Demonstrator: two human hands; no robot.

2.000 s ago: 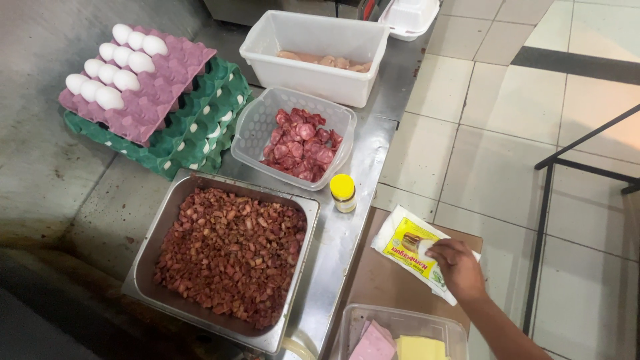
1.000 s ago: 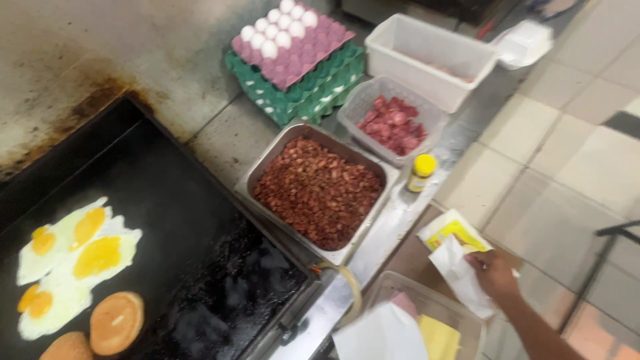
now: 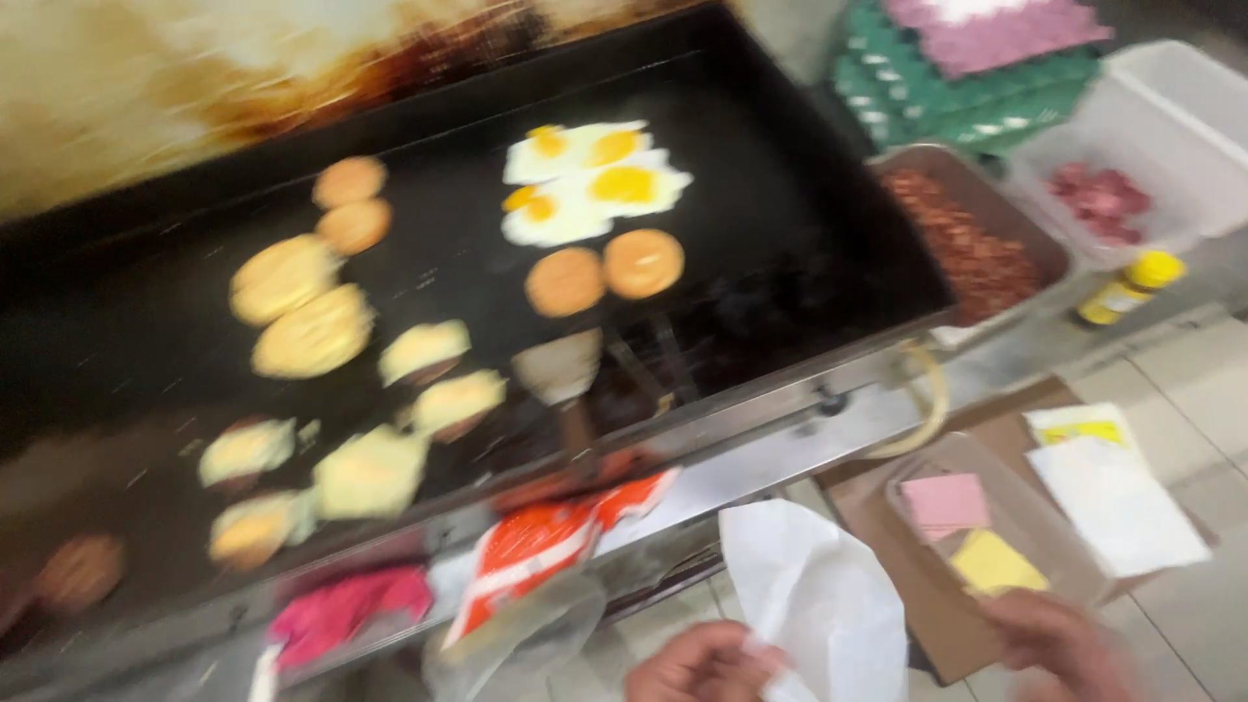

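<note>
At the bottom middle, my left hand grips a white paper bag or sheet. My right hand is blurred, close to the yellow slices; whether it holds anything cannot be made out. Pink slices lie beside the yellow ones in a clear plastic container. Right of it, more white paper lies on a yellow and white packet. On the black griddle are fried eggs, bun halves and cheese-topped patties.
A metal spatula rests at the griddle's front edge, above an orange and white bag and a pink cloth. A steel pan of chopped meat, a yellow-capped bottle and green egg trays stand right of the griddle.
The view has swung left over the griddle. My right hand has let go of the white paper at the packet and moved toward the slices. My left hand has come into view with white paper.
</note>
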